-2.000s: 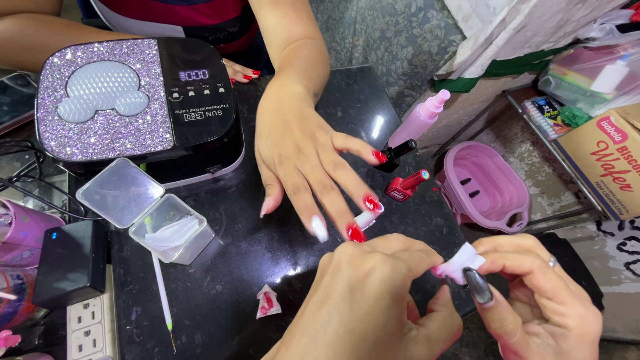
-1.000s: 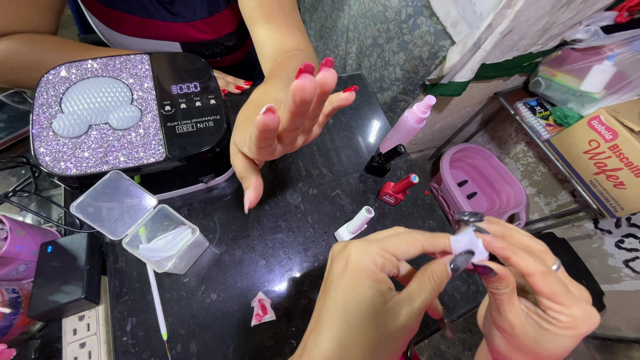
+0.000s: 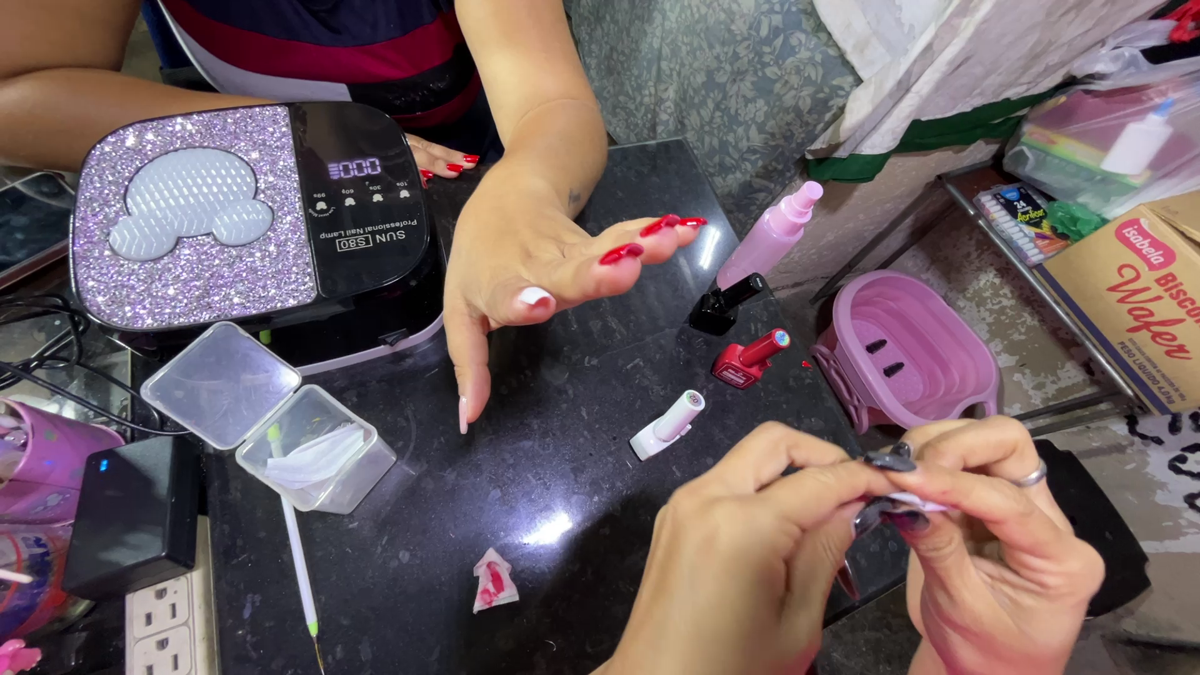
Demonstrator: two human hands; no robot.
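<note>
My left hand [image 3: 750, 544] and my right hand [image 3: 994, 534] meet at the lower right, their fingertips pinching a small white wipe [image 3: 917, 502] between them. Across the table another person's hand [image 3: 534, 253] is raised, palm partly turned, with several red nails and one white one. A white polish bottle [image 3: 667, 425], a red polish bottle [image 3: 750, 358], a black bottle [image 3: 727, 305] and a pink spray bottle [image 3: 771, 234] stand in a row near the right edge. A red-stained wipe [image 3: 494, 581] lies on the table.
At the left are a glittery nail lamp [image 3: 197, 225], an open clear box of wipes [image 3: 319, 450], a thin brush [image 3: 300, 562], a black device [image 3: 131, 516] and a power outlet [image 3: 161, 607]. A pink basin [image 3: 914, 347] and a cardboard box [image 3: 1134, 291] are beyond the table's right side.
The other person's hand was flat over the table two seconds ago and has lifted and turned, leaving the white bottle in plain view. My hands have folded the wipe smaller between their fingers.
</note>
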